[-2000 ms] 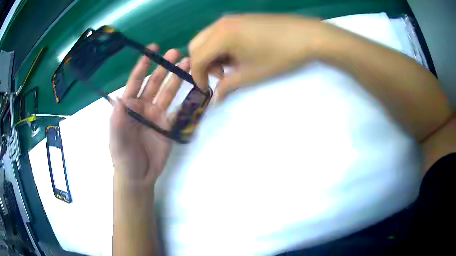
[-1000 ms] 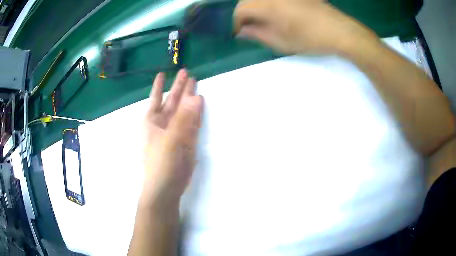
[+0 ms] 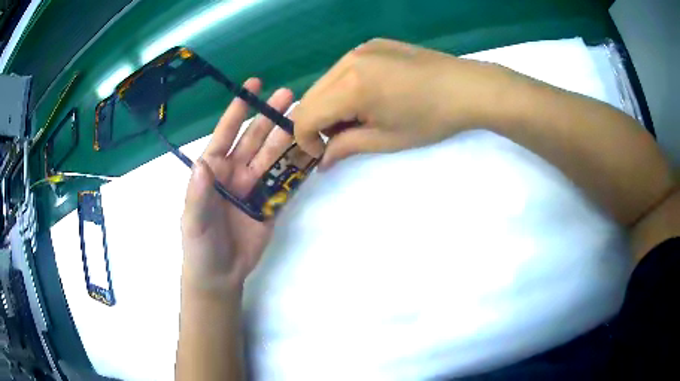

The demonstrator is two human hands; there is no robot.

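A black phone middle frame point(image 3: 279, 186) is held tilted above the sheet's edge, its large window open. Gold-orange patches show at its near end; its dark far end overlaps the belt. My right hand point(image 3: 365, 111) pinches the near end between thumb and fingers. My left hand point(image 3: 227, 216) is palm up under the frame, fingers spread behind the window, thumb by the lower side bar. It supports the frame; the exact contact is partly unclear. Another frame point(image 3: 94, 245) lies alone on the white work sheet point(image 3: 142, 298) at left.
Two more frames lie on the green conveyor belt point(image 3: 298, 45): one point(image 3: 104, 126) partly behind the held frame, one point(image 3: 51, 152) farther left. A brassy guide bar point(image 3: 56, 108) and a yellow-tagged cable point(image 3: 58, 178) are at left. A grey surface point(image 3: 649, 59) stands at upper right.
My right hand has come down and left from over the belt, with a frame now held between both hands. My left hand was empty. The belt frames appear farther left.
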